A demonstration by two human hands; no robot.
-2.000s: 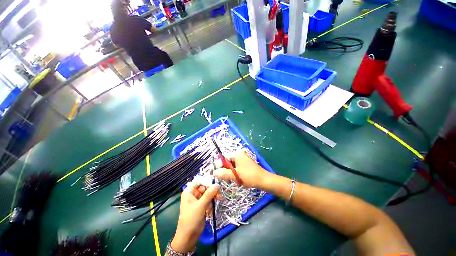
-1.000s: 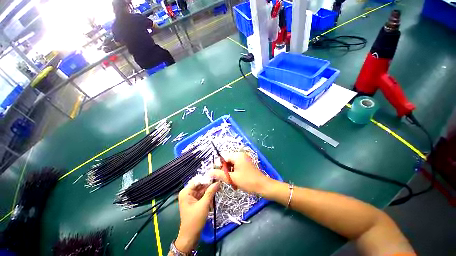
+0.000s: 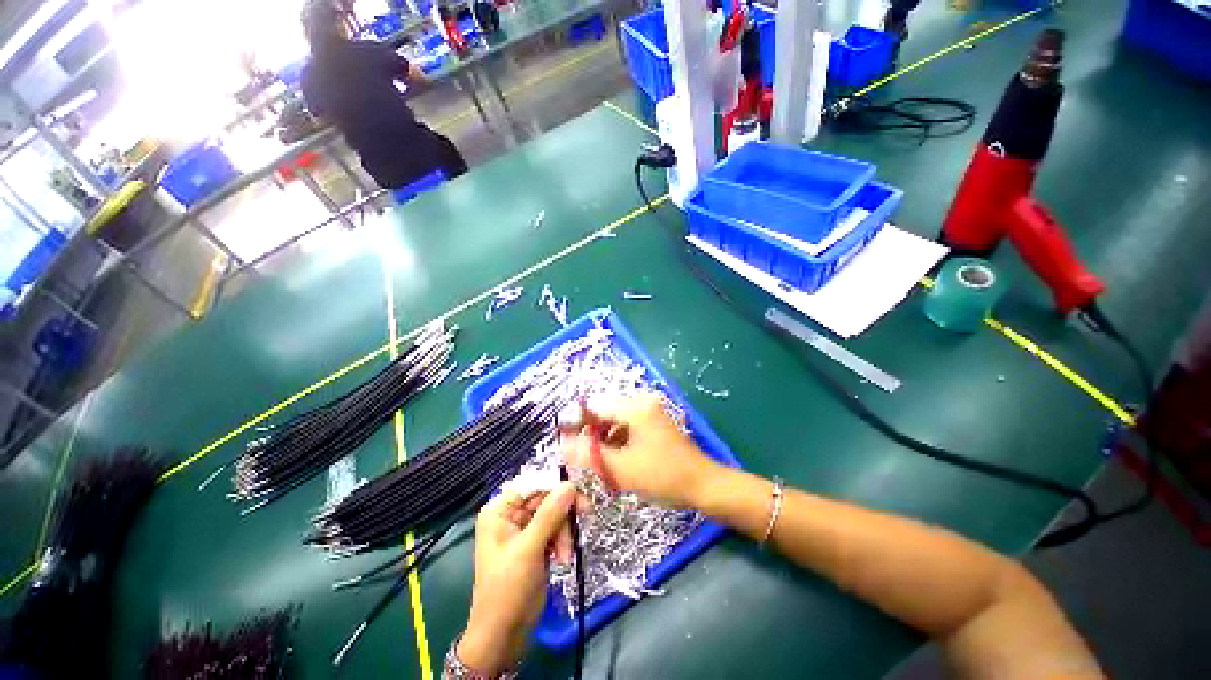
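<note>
My left hand (image 3: 521, 551) pinches a thin black cable (image 3: 579, 604) near its upper end, over a blue tray (image 3: 704, 432). The cable hangs down past the tray's near rim. My right hand (image 3: 638, 452) is closed around a small red-handled tool (image 3: 594, 454), just up and right of my left fingertips. The tool is blurred and its tip is hard to make out. White-silver scraps (image 3: 618, 538) fill the tray. A fanned bundle of black cables (image 3: 432, 478) lies with its pale ends over the tray's left rim.
A second black cable bundle (image 3: 339, 412) lies behind left, dark bundles (image 3: 219, 651) lower left. Empty blue trays (image 3: 786, 193) stand on white paper (image 3: 863, 292). A steel ruler (image 3: 833, 349), green tape roll (image 3: 959, 294), red heat gun (image 3: 989, 199) and black cord (image 3: 916, 445) are right. A person (image 3: 372, 106) is beyond.
My right hand has turned and the tool's dark tip, which pointed up over the scraps, no longer shows clearly. My left fingers have shifted slightly on the cable, and its upper end is more exposed.
</note>
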